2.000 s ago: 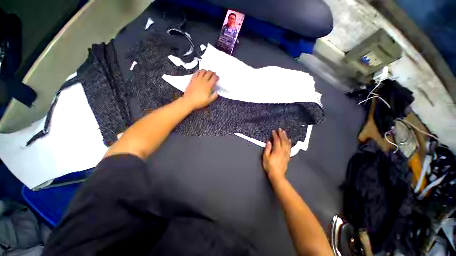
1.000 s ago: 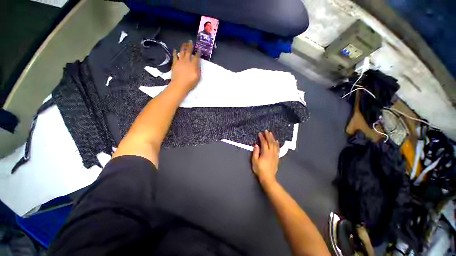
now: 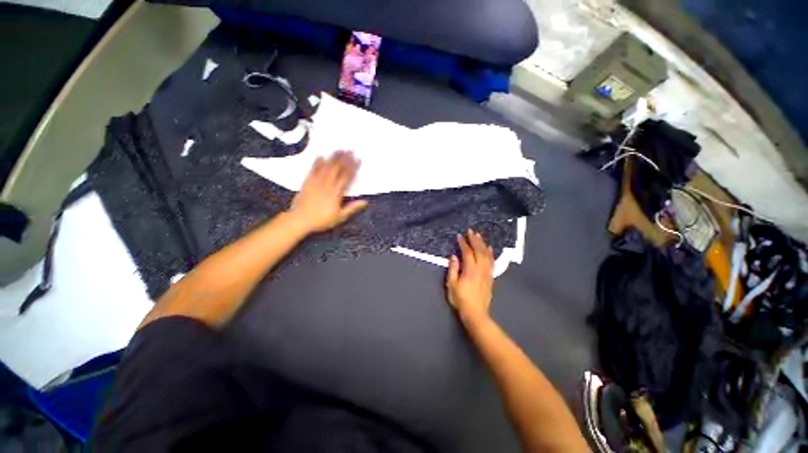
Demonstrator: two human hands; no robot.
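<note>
A white-backed panel (image 3: 425, 155) lies across the middle of the padded table, its white side up. Dark tweed fabric (image 3: 416, 215) lies along its near side, with a folded-over end at the right and a thin white edge showing beneath. My left hand (image 3: 328, 190) lies flat, fingers spread, on the panel's lower left edge where white meets tweed. My right hand (image 3: 471, 272) rests with its fingertips on the tweed near its lower right white edge. Both hands are bare and grip nothing.
More tweed (image 3: 146, 195) and a large white piece (image 3: 89, 283) hang over the left edge. A phone (image 3: 360, 67) lies at the far edge before a padded bolster (image 3: 425, 26). White scraps lie nearby. The iron (image 3: 602, 411) is at lower right, beside heaped black cloth (image 3: 651, 318).
My left hand first moved up to the panel's far edge near the phone, then came back down to its near edge. My right hand stays at the lower right. The view has shifted slightly.
</note>
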